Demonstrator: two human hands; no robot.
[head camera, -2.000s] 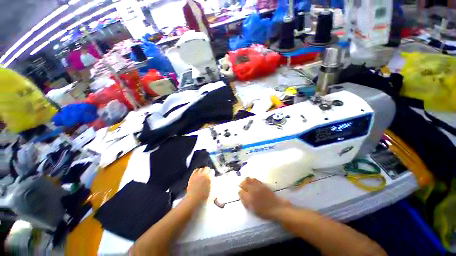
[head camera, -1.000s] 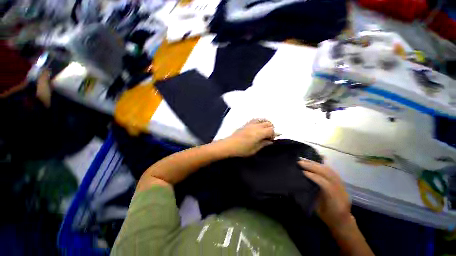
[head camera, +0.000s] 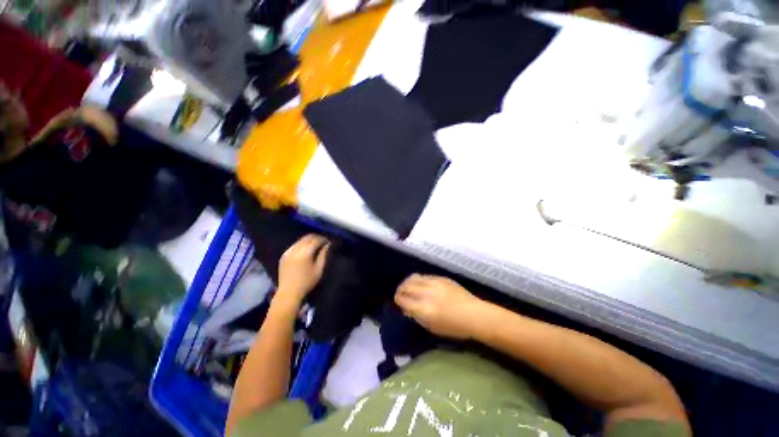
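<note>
My left hand (head camera: 302, 260) is over the crate's right side with its fingers closed on black cloth (head camera: 335, 294), which hangs below the table edge. My right hand (head camera: 437, 305) is in front of the table edge, above my lap, with its fingers curled at dark cloth; whether it grips it I cannot tell. One black cut panel (head camera: 380, 154) lies near the table's front edge. Another black cut panel (head camera: 478, 64) lies behind it.
The blue crate (head camera: 175, 358) holds dark and white cloth left of my lap. The sewing machine (head camera: 717, 94) stands on the white table (head camera: 547, 260) at right. Snips (head camera: 733, 279) lie by it. Orange-yellow plastic (head camera: 278, 160) covers the table's left end. Another person's arm (head camera: 90, 119) shows far left.
The view has swung left and down from the machine. Both hands have come off the table to below its front edge, and the black cloth has moved from my lap towards the crate.
</note>
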